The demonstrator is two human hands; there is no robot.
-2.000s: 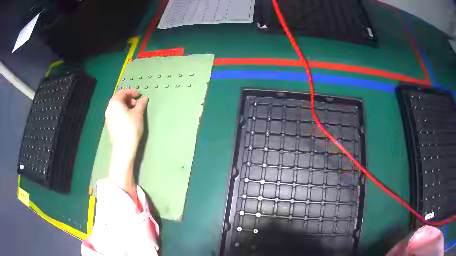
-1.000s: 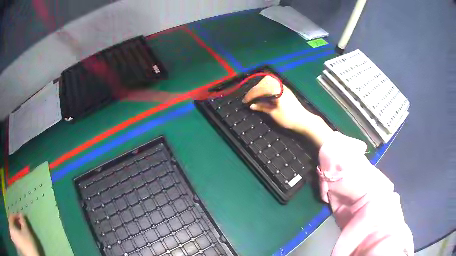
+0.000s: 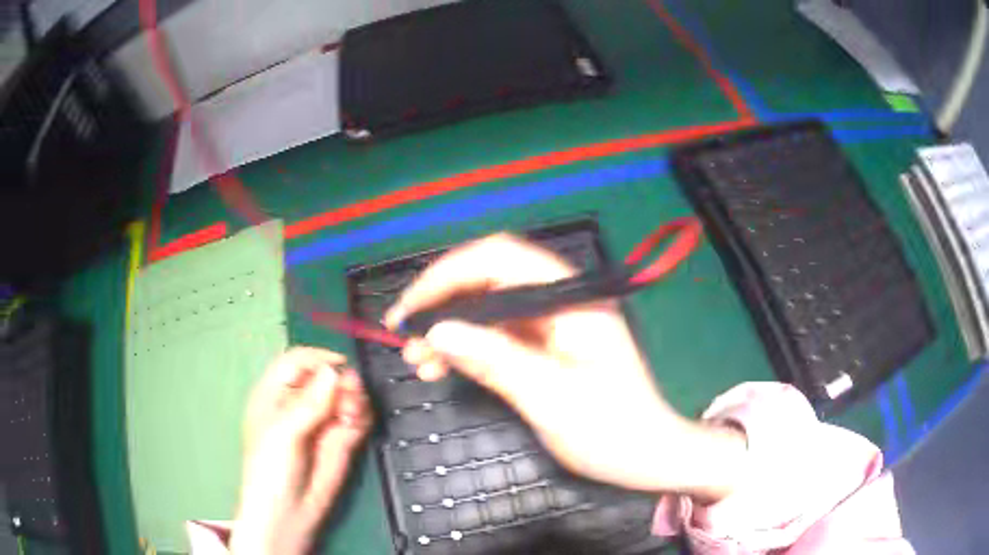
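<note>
My right hand (image 3: 521, 358) is over the centre black pocketed tray (image 3: 466, 488), its fingers around a black pen-shaped tool (image 3: 542, 300) with a red end. The tool's tip points left. My left hand (image 3: 309, 417) is between the light green pad (image 3: 206, 401) and the tray, thumb and fingertips pinched together; whether a tiny part is between them cannot be made out. The two hands are close but apart. Small bright dots sit in the tray's lower left pockets. Rows of tiny parts lie on the upper pad.
A red hose (image 3: 222, 184) hangs down from the upper left. Black tray stacks stand at right (image 3: 803, 260) and far left (image 3: 33, 434). A black tray (image 3: 466, 65) and a paper sheet (image 3: 260, 114) lie at the back. A white stack (image 3: 960, 239) is at the right edge.
The view has swung back left. My right hand has come from the right tray to the centre tray with the tool. My left hand has moved from the green pad towards it.
</note>
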